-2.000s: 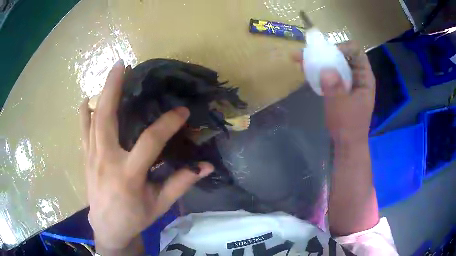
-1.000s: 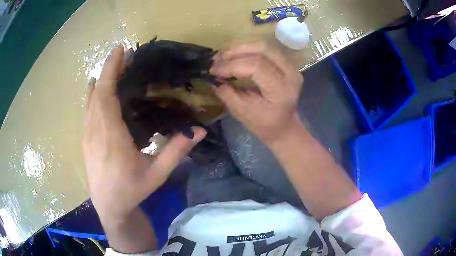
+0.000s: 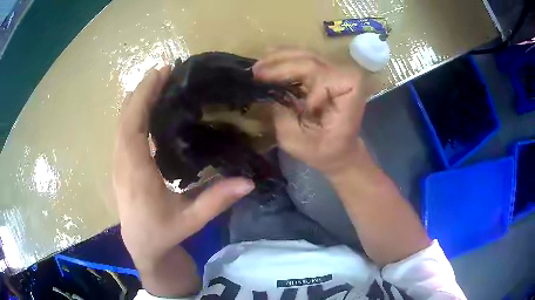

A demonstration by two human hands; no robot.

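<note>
A black feathered body [image 3: 188, 99] is held at the table edge, above my lap. A yellowish part shows in the gap between its dark clumps. My left hand [image 3: 164, 187] grips its left and lower side, with the thumb on the lower clump. My right hand [image 3: 322, 105] holds the ragged right end of the upper feathers with fingers and thumb. The white glue bottle [image 3: 369, 51] lies on the table beyond my right hand, touching neither hand.
A blue-and-yellow packet [image 3: 356, 26] lies behind the bottle. The tan table [image 3: 76, 140] curves along the left, with a green surface [image 3: 53, 58] beyond. Blue trays [image 3: 467, 205] stand on the floor at right. A blue crate [image 3: 97, 265] with dark and cream pieces is at lower left.
My right hand has put the white bottle down on the table and moved left to take hold of the feather ends. The left hand still grips the body.
</note>
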